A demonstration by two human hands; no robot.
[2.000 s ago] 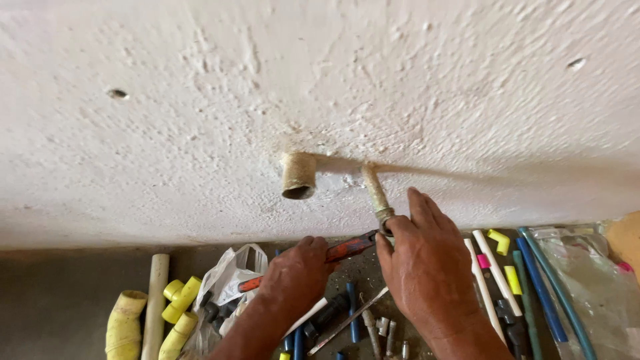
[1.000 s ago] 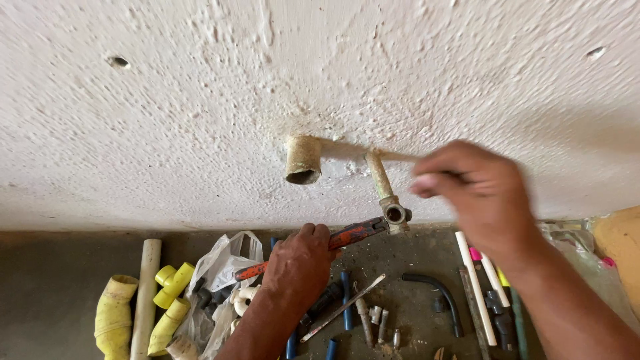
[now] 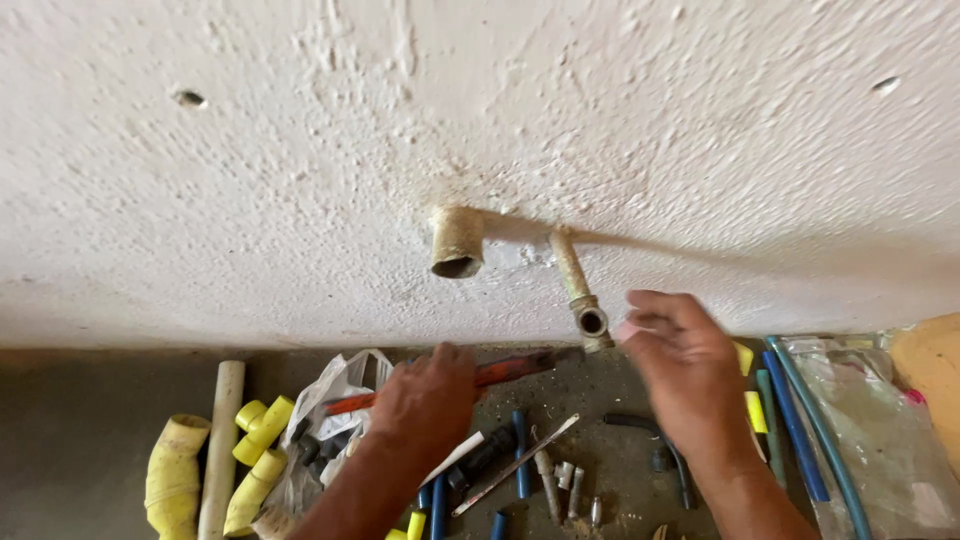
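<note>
My left hand [image 3: 424,394] is closed around a red-handled pipe wrench [image 3: 510,369], whose dark jaw end lies beside the lower end of a metal tee fitting [image 3: 589,319]. The tee sits on the end of a narrow pipe [image 3: 568,262] that sticks out of the white wall, with one round opening facing me. To its right, my right hand [image 3: 679,360] is slightly blurred, fingers curled and apart from the tee, with nothing visible in it. A wider open pipe stub [image 3: 457,244] protrudes from the wall to the left.
On the dark floor lie yellow pipe fittings [image 3: 176,476], a long pale pipe [image 3: 223,450], a white plastic bag [image 3: 337,397], a hacksaw blade [image 3: 517,465], a black hose [image 3: 634,421], blue pipes [image 3: 799,427] and a clear plastic sheet [image 3: 885,435]. The rough wall has two small holes.
My right hand was at the tee two seconds ago, then rose away to its right; now it is lower, near the tee. My left hand keeps hold of the wrench.
</note>
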